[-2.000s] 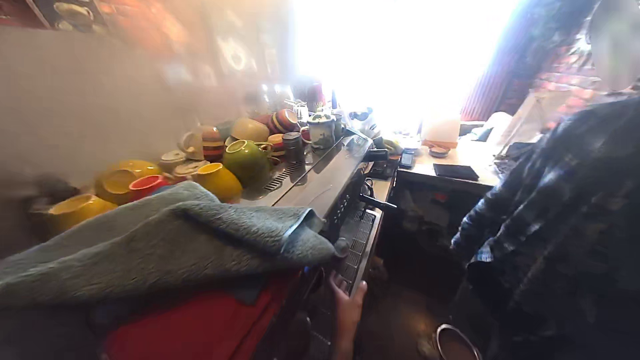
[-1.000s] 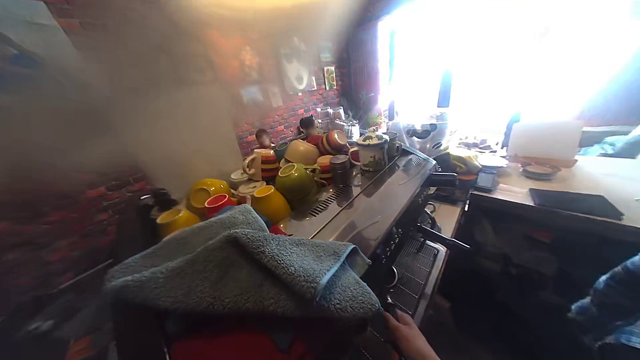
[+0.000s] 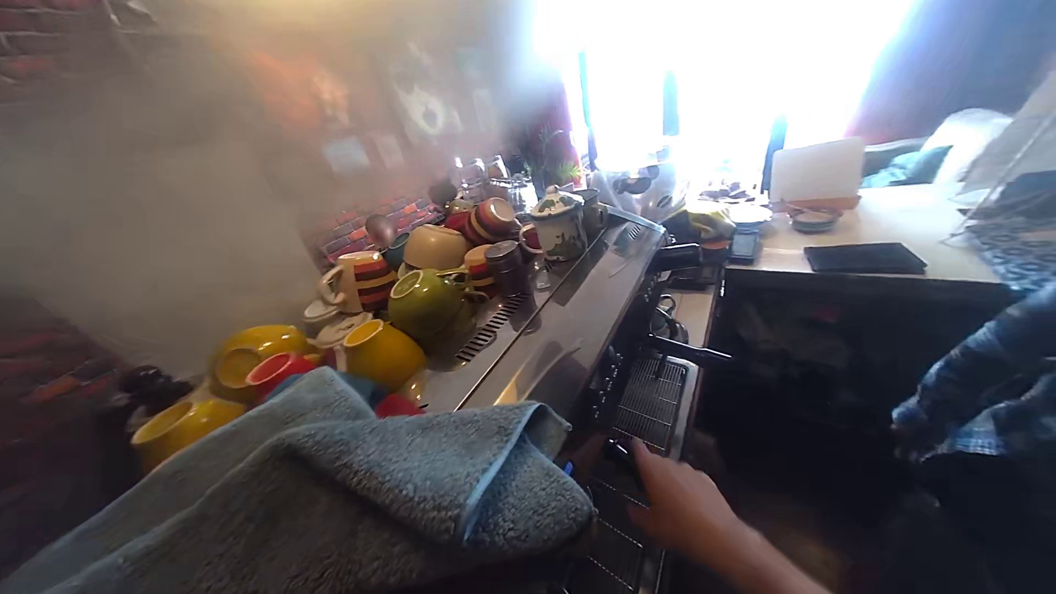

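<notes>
My right hand [image 3: 681, 503] is at the front of an espresso machine [image 3: 569, 305], its fingers closed around a black handle [image 3: 623, 454] above the lower grate. A metal drip tray grate [image 3: 652, 400] lies just beyond the fingers. Left of the hand, a grey-blue terry towel [image 3: 355, 487] is draped over the near end of the machine. Yellow cups [image 3: 384, 355], a green cup [image 3: 425, 305] and striped mugs [image 3: 363, 280] stand or lie on the machine's top. A black portafilter handle [image 3: 689, 351] sticks out beyond the grate. My left hand is not in view.
A lidded enamel pot [image 3: 561, 223] and a metal shaker [image 3: 507, 268] stand on the machine. Behind it, a pale counter [image 3: 891, 214] holds a dark flat mat [image 3: 865, 257] and small plates [image 3: 815, 220]. A person's plaid sleeve [image 3: 982, 363] is at the right.
My right hand has gone from an open pose below the grate to closed fingers on the black handle. The view has shifted. The person at the right shows less than two seconds ago.
</notes>
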